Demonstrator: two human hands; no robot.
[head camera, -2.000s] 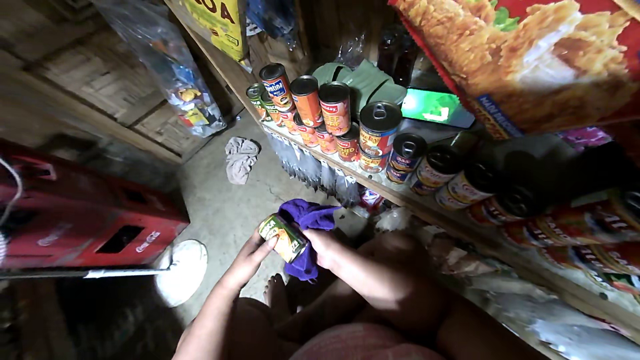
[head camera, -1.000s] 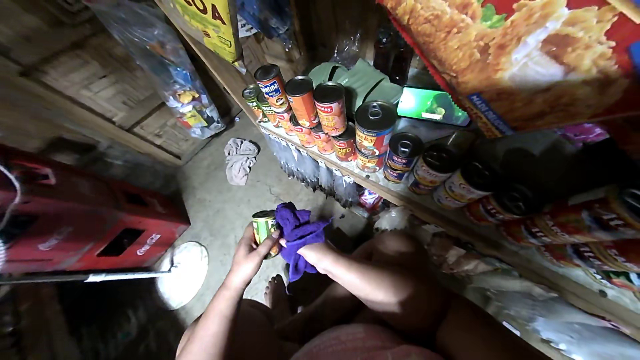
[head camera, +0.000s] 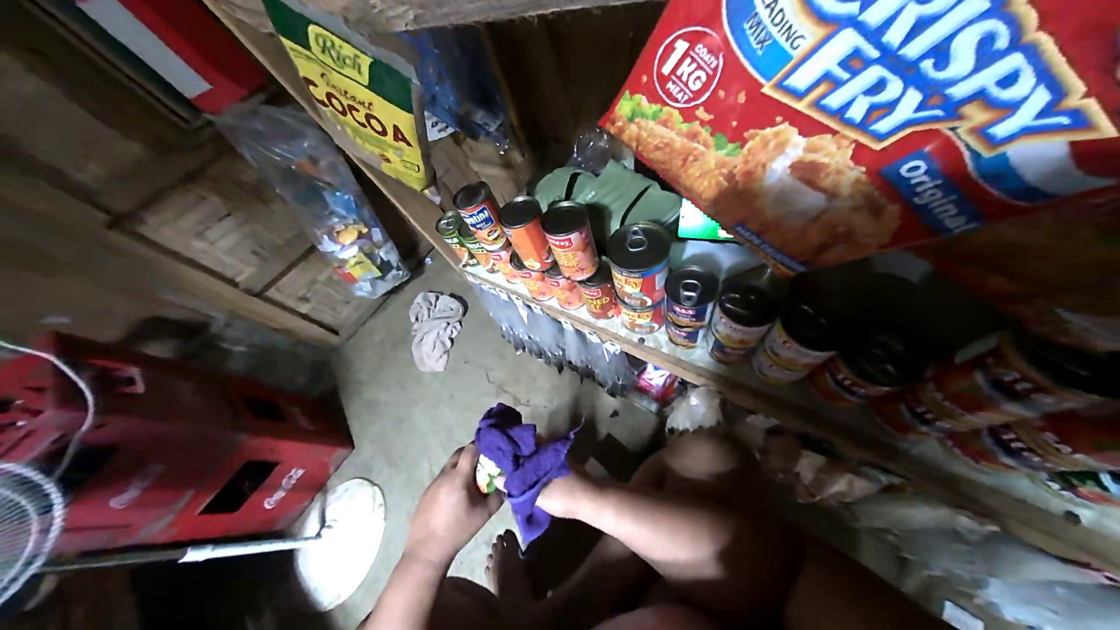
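A small food can (head camera: 487, 473) with a coloured label is in my left hand (head camera: 455, 503), its upper part covered by a purple cloth (head camera: 523, 459). My right hand (head camera: 560, 492) holds that cloth against the can; its fingers are mostly hidden in the folds. Both hands are low over the concrete floor, in front of my knees. Beyond them, stacked food cans (head camera: 573, 241) line a wooden shelf.
Red plastic crates (head camera: 166, 446) stand at the left beside a fan (head camera: 26, 525) and its round white base (head camera: 341, 542). A grey rag (head camera: 436, 331) lies on the floor. A red breading mix packet (head camera: 814, 149) hangs close at upper right, a cocoa packet (head camera: 354, 105) at upper left.
The can has turned in my left hand and shows less of its label; the purple cloth, earlier behind or beside it, now covers its upper part. The view has shifted somewhat.
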